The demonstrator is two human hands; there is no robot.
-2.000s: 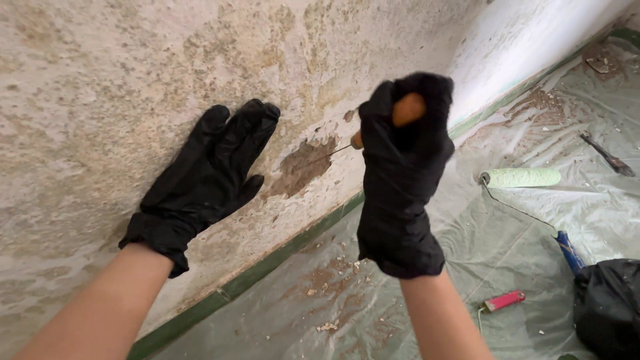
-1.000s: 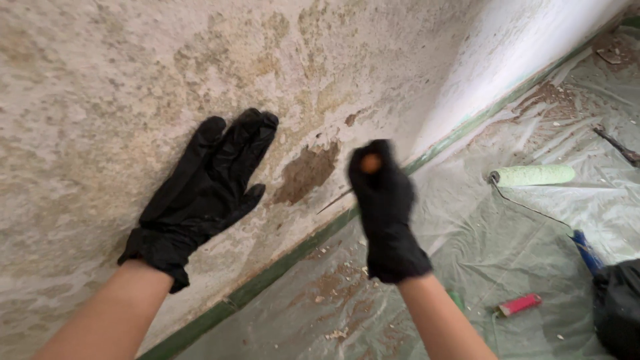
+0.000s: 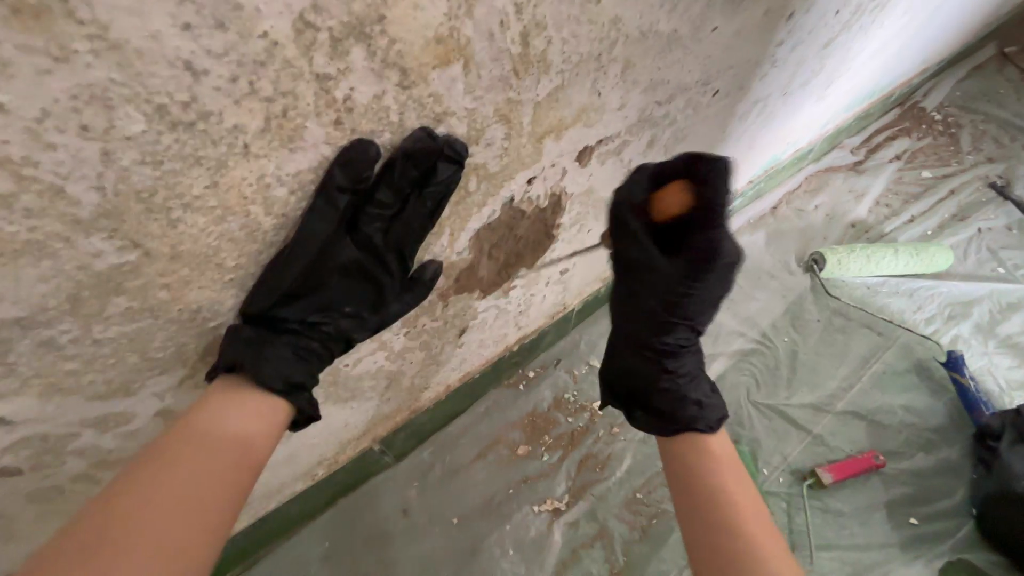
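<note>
My left hand [image 3: 344, 264], in a black glove, rests on the stained, flaking plaster wall [image 3: 160, 160] with its fingers apart and holds nothing. To its right, a bare brown patch [image 3: 512, 244] shows where the surface has come off. My right hand [image 3: 672, 280], gloved the same way, is closed around the orange-brown handle [image 3: 672, 201] of a thin-bladed hand tool. The narrow metal blade [image 3: 572, 256] points left, its end at the lower right edge of the patch. Blur hides the exact kind of tool and whether its tip touches.
Plastic sheeting [image 3: 800, 352] covers the floor beyond a green baseboard [image 3: 480, 392], with plaster crumbs [image 3: 552, 504] scattered on it. At the right lie a pale green paint roller [image 3: 888, 260] with a blue handle [image 3: 966, 388], a small red-handled tool [image 3: 850, 468] and a black bag-like object [image 3: 1000, 480].
My right hand swung the tool away from the patch to the lower right, then back up to the patch edge. My left hand has stayed flat on the wall.
</note>
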